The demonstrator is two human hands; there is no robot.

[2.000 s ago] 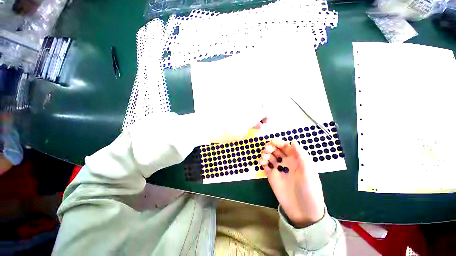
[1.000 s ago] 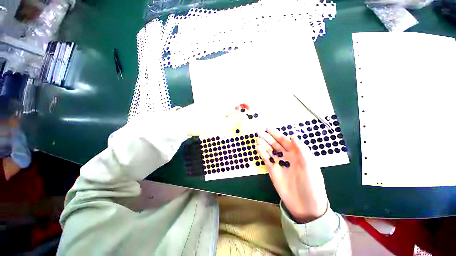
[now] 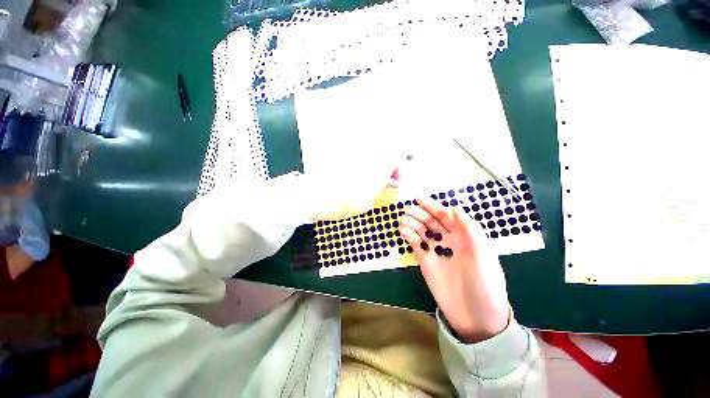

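A pale work sheet [image 3: 405, 116], glaring white, has close rows of black round pieces [image 3: 358, 239] along its near edge. My right hand [image 3: 465, 280] is palm up over these rows, fingers curled, with several loose black pieces [image 3: 437, 247] in it. My left hand [image 3: 362, 200] is over the sheet, washed out by glare; its reddish fingertip shows, but its grip cannot be made out. One small dark dot [image 3: 409, 158] shows just beyond that fingertip. Silver tweezers [image 3: 486, 169] lie on the sheet, their lower end over the rows.
A second pale sheet [image 3: 634, 163] with dots along its left edge lies at right. White perforated strips [image 3: 233, 116] lie left and behind. A thin black tool [image 3: 183, 97], dark-and-white strips [image 3: 92, 97] and clear bags [image 3: 611, 22] lie farther out. Another person's hand [image 3: 19, 260] shows at far left.
My left hand has shifted slightly. The several black dots near its fingertips one second ago no longer show there; one dot shows beyond them. My right hand stays nearly still with its pieces.
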